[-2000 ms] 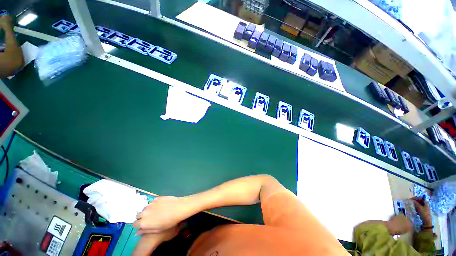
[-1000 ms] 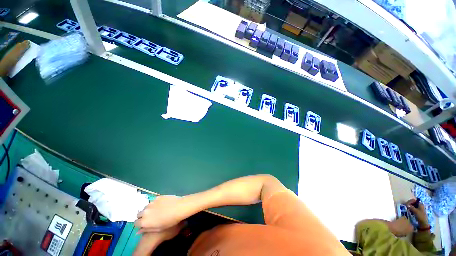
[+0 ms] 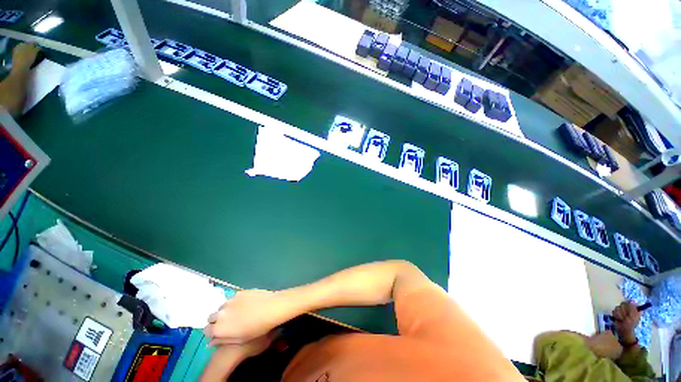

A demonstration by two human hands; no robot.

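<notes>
My right hand (image 3: 243,319) lies at the lower left, across the top of my left hand or wrist (image 3: 250,349). Its fingers bend down, and its palm is hidden. My left hand is mostly covered, with its forearm running off the bottom edge. No held item shows. A crumpled white cloth (image 3: 179,295) lies just left of my right hand. Beside it are the blue box with a red and yellow label (image 3: 149,364) and the silver base plate with holes (image 3: 56,313). Flat panels (image 3: 411,160) with white-blue rims lie in a row on the green belt.
A white sheet (image 3: 287,154) lies on the green table (image 3: 187,186) against the white rail. Clear bags (image 3: 97,82) are at upper left, near another person's hand. A green-sleeved worker (image 3: 571,354) is at lower right. Dark blocks (image 3: 407,60) line the far shelf. A control box (image 3: 15,168) is at the left edge.
The belt panels have moved right. The view has shifted slightly. The other person's hand at upper left has changed position, and the green-sleeved worker's hands have moved. My hands have stayed together.
</notes>
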